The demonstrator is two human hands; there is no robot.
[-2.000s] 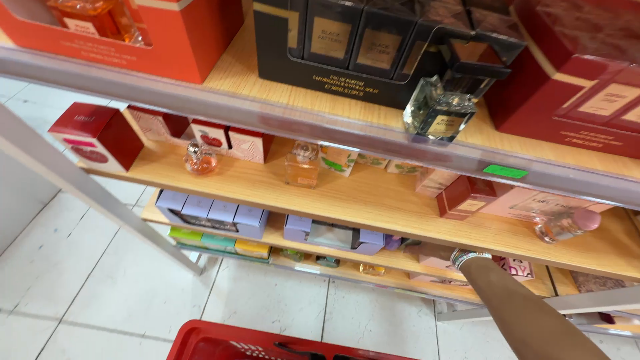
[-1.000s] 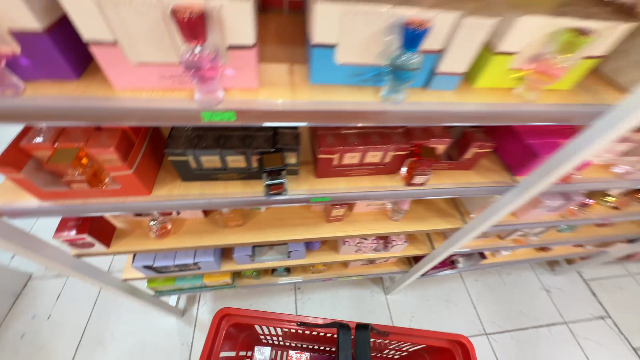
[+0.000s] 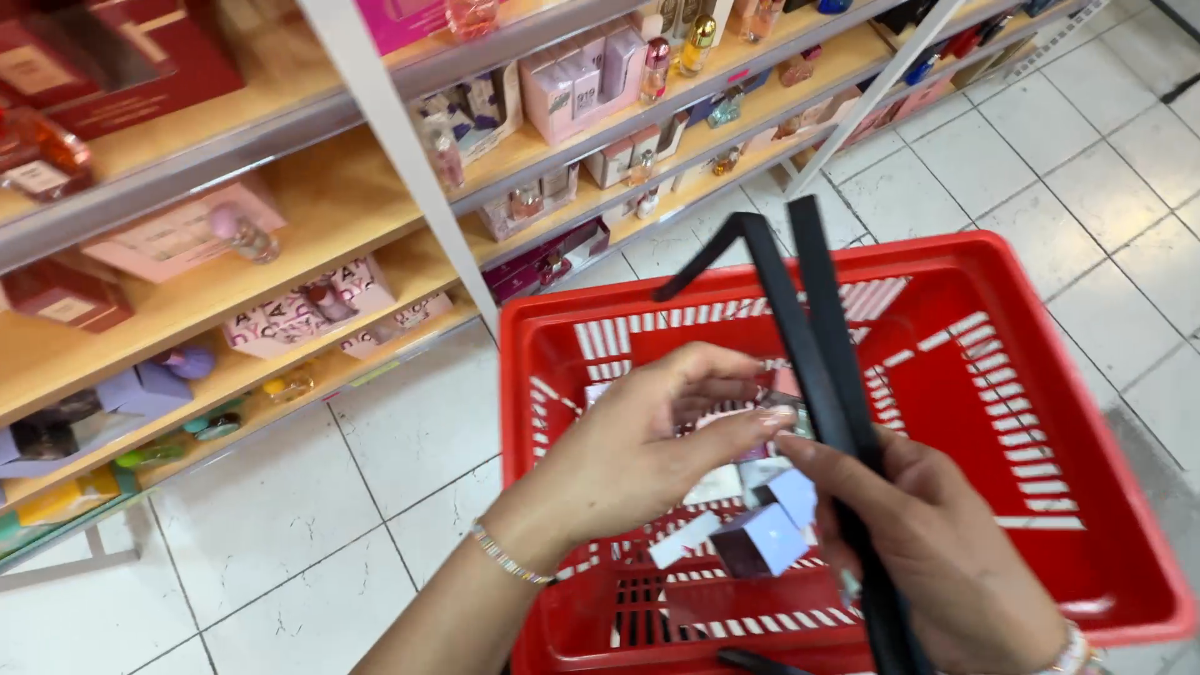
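Observation:
A red plastic shopping basket (image 3: 1106, 469) fills the lower right, with several small boxes inside, one of them a lilac box (image 3: 764, 541). Over the basket, my left hand (image 3: 647, 441) has its fingers curled, and its fingertips are close to those of my right hand (image 3: 923, 534). My right hand is wrapped around the black basket handles (image 3: 825, 356), which stand up at a tilt. A small, partly hidden item seems to be between the fingertips of both hands; what it is cannot be told.
Wooden shelves (image 3: 375, 183) with perfume boxes and bottles run from the left to the upper right. A white shelf upright (image 3: 403, 159) stands left of the basket. White floor tiles (image 3: 319, 525) lie below the shelves and beyond the basket.
The view has swung far to the right and down along the shelves. Both hands are now over the basket, the right on its handles; one second ago neither hand showed.

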